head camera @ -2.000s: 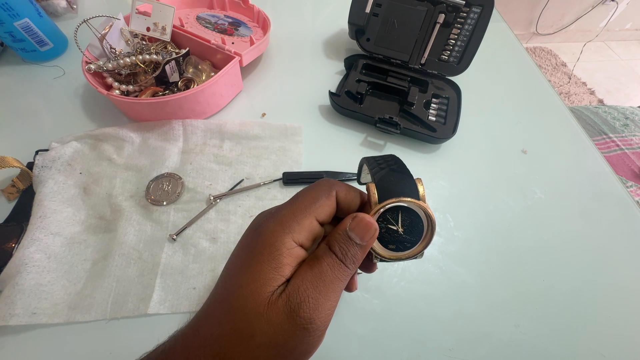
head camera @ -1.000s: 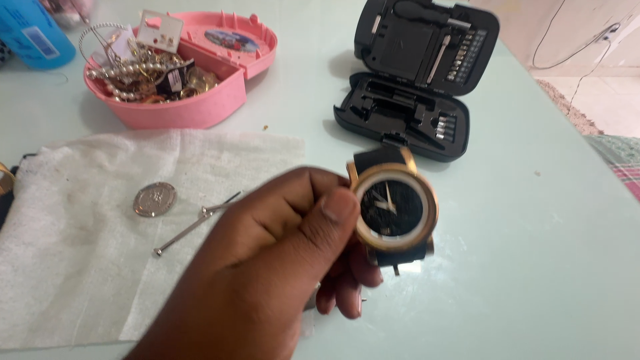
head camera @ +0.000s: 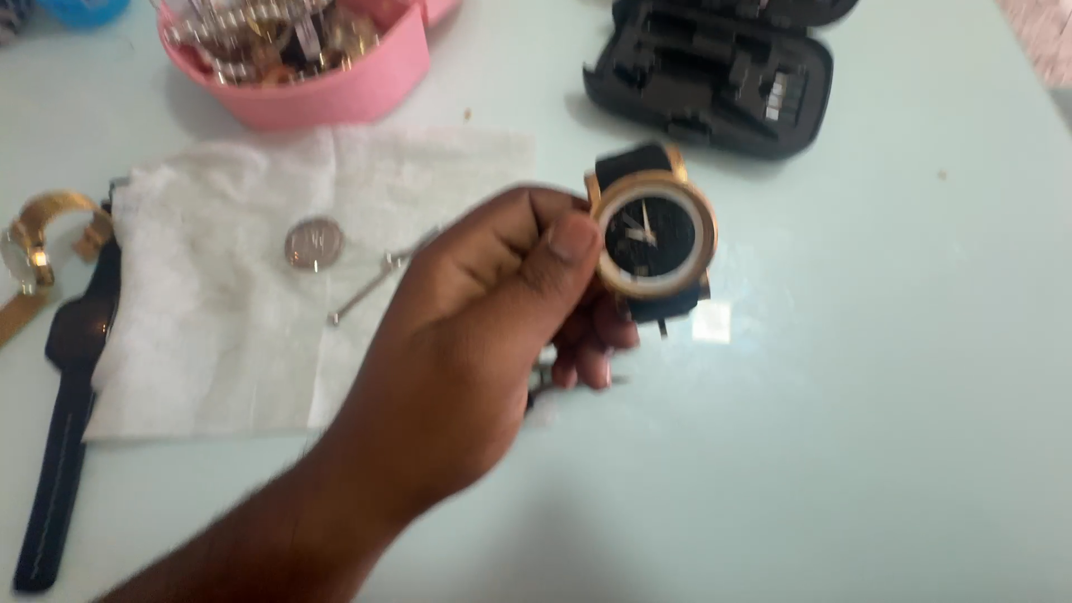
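Note:
My left hand point(head camera: 469, 335) grips a wristwatch point(head camera: 658, 239) by the left side of its gold-coloured case, thumb on the rim and fingers behind. The black dial faces me, and pieces of black strap show above and below. Left of the hand, a round silvery disc point(head camera: 314, 243) lies on a white cloth point(head camera: 218, 335). Beside it rests a thin metal tool point(head camera: 364, 291), partly covered by the hand. A dark, slim item point(head camera: 540, 392) shows below the fingers, too blurred to name. My right hand is out of view.
A pink box point(head camera: 335, 100) of jewellery stands behind the cloth. An open black tool case point(head camera: 712, 84) with small bits lies behind the watch. At the left are a dark watch with a black strap point(head camera: 63, 452) and a gold-coloured watch point(head camera: 54, 205).
The view has shifted, bringing the watches at the left further into sight. The held watch has turned, its dial facing me more squarely than two seconds ago. My left hand has kept its hold.

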